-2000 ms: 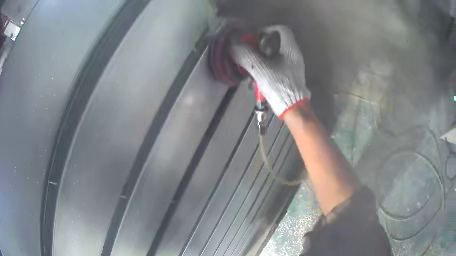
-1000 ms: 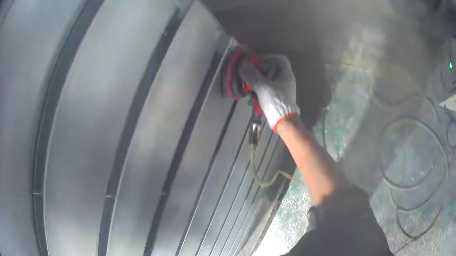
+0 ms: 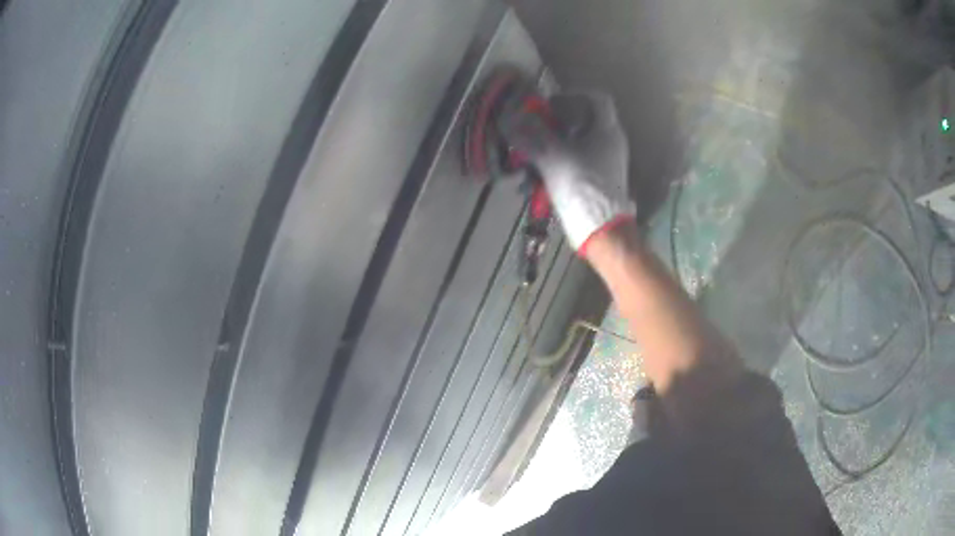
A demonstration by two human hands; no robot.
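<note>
My right hand [image 3: 592,157], in a white knit glove with a red cuff edge, grips a red and black air sander [image 3: 508,126]. The sander's round pad is against a grey metal panel [image 3: 445,225] near its upper end. The hand and sander are blurred. A metal coupler [image 3: 532,251] joins the sander's red inlet to a thin yellowish hose [image 3: 545,361] that hangs over the lower panels. The panels are stacked with dark gaps between them and look curved through the lens. My left hand is not in view.
Loose hose coils [image 3: 859,366] lie on the speckled grey-green floor [image 3: 723,241] at the right. A pale box [image 3: 937,199] with a small green light is at the right edge. A brown support piece [image 3: 524,450] shows under the stack.
The view has shifted over the stack, and the panels sit further left in the picture. The sander is now on a panel nearer its upper corner. My right hand still grips it.
</note>
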